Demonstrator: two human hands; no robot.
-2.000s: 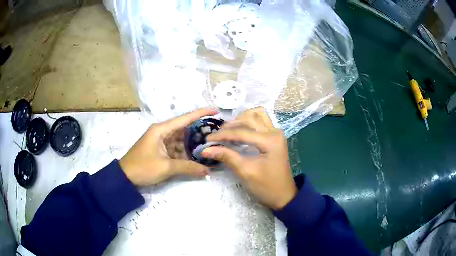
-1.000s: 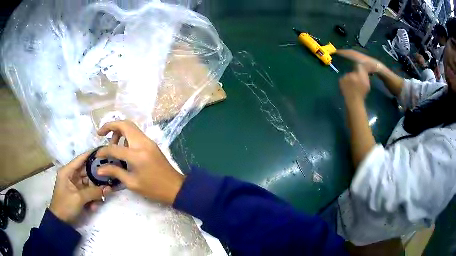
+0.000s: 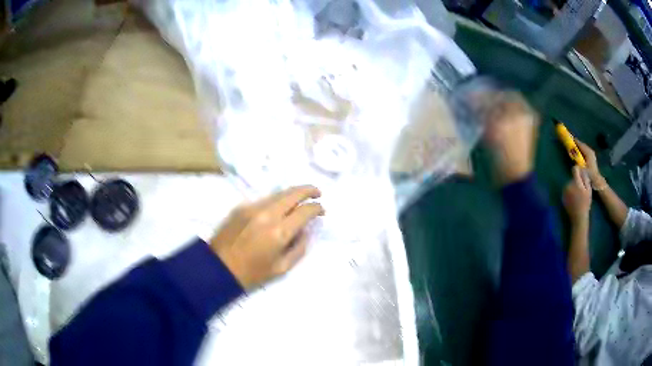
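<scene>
My left hand [image 3: 275, 232] is over the white sheet [image 3: 300, 307], palm down, fingers bent and slightly apart, with nothing seen in it. My right hand [image 3: 511, 132] is stretched out over the green bench at the bag's right edge and is strongly blurred. A blurred greyish shape [image 3: 472, 104] is at its fingertips; whether it is a black housing or bag film I cannot tell. A pale disc [image 3: 333, 153] lies beyond my left hand, at the near part of the clear plastic bag [image 3: 264, 93]. Several black round housings [image 3: 114, 205] lie at the sheet's left.
Brown boards [image 3: 143, 107] lie behind the sheet, at left and under the bag. The green bench [image 3: 450, 250] is to the right. A neighbour's hands [image 3: 583, 182] are at a yellow tool [image 3: 570, 144] at far right. Boxes and equipment stand beyond the bench edge.
My hands have parted; the housing they held together is gone from my left hand. My right hand has moved out right. The view has swung back left. The neighbour's hands have reached the yellow tool.
</scene>
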